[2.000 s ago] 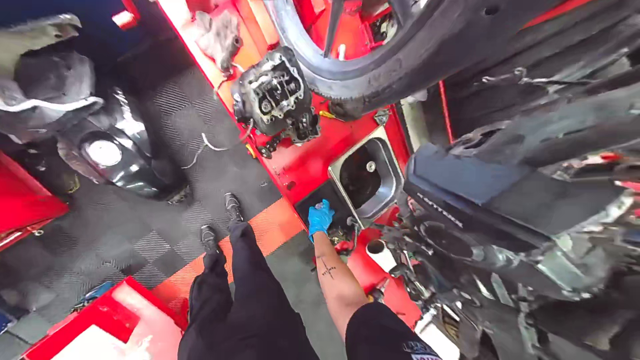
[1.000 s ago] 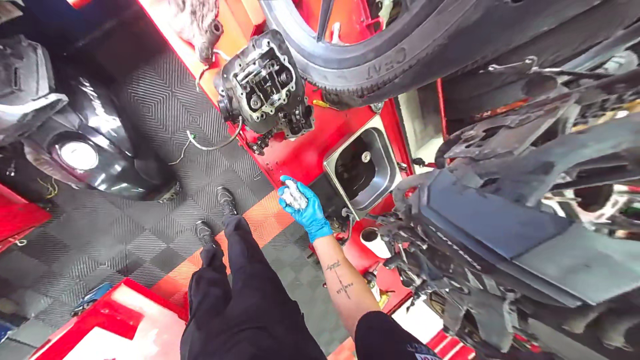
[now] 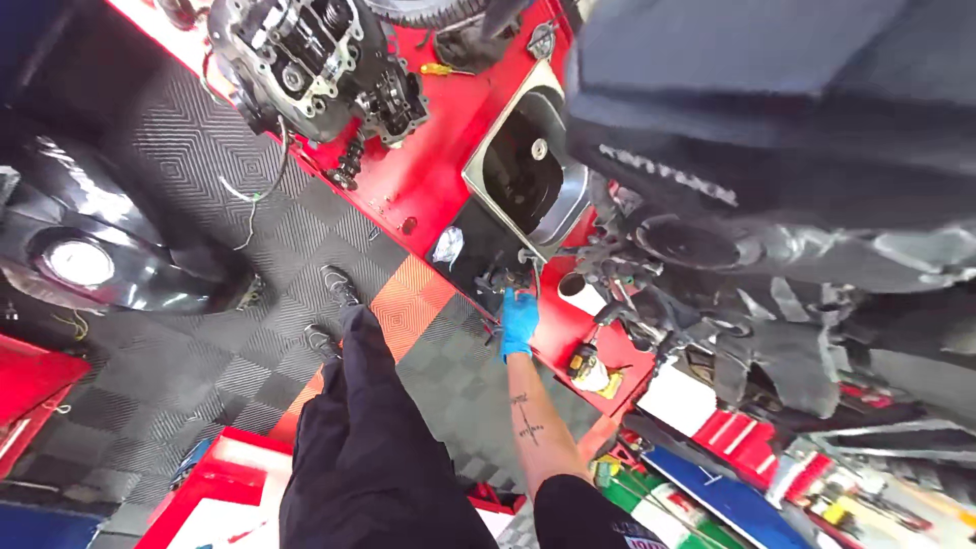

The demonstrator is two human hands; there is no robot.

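My right hand [image 3: 519, 322], in a blue glove, reaches to small dark metal parts [image 3: 499, 280] on a black mat [image 3: 476, 248] at the red bench's edge. The fingertips are partly hidden, so a hold on any part cannot be made out. A crumpled whitish wad [image 3: 448, 245] lies on the same mat, up and left of the hand. Beyond the mat a metal sink basin [image 3: 560, 210] is set on the bench. An opened engine [image 3: 305, 69] stands farther along it, with a yellow-handled screwdriver [image 3: 437, 69] nearby. My left hand is out of view.
A motorcycle with dark bodywork [image 3: 709, 114] fills the right side, close to the bench [image 3: 396, 179]. A white cup-like container [image 3: 581, 293] and a bottle [image 3: 587, 370] stand right of my hand. A black motorcycle tank [image 3: 114, 252] lies at left. Red cabinets [image 3: 221, 476] are below.
The whitish wad, in my right hand one second ago, now lies on the black mat. My right hand has moved to the small dark parts. The view has shifted closer to the bench.
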